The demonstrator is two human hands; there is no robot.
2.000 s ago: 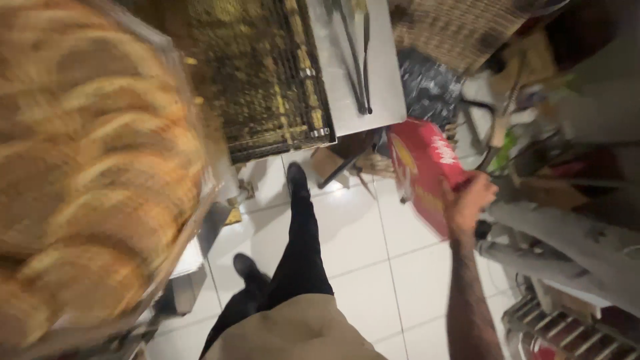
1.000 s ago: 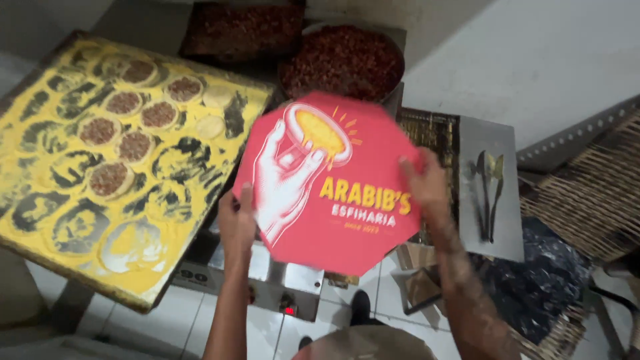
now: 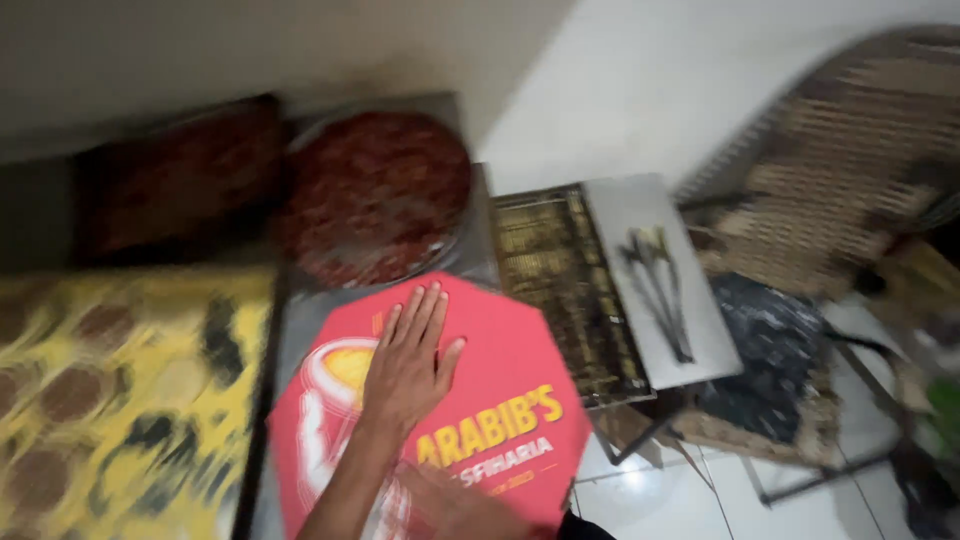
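A red octagonal cardboard food box (image 3: 510,337) with a printed picture and writing lies on the metal surface between the floured tray and the grill rack. Flat on its lid rests my left hand (image 3: 405,375), fingers stretched toward the far edge and thumb apart. My right hand (image 3: 457,502) is blurred at the bottom of the view, over the near part of the lid; its fingers are hard to make out. Just beyond the box stands a round pan of red minced filling (image 3: 379,195).
At left is a yellow-floured tray (image 3: 259,375) with filled dough rounds. A dark pan (image 3: 180,184) stands behind it. To the right are a metal rack (image 3: 562,285), tongs (image 3: 660,292) on a pale board (image 3: 712,330), a black plastic bag (image 3: 772,352) and a wicker chair (image 3: 847,165).
The box, held up between both hands a second ago, now lies down near the round pan. My left hand has moved from its left edge onto the lid; my right hand has left the right edge.
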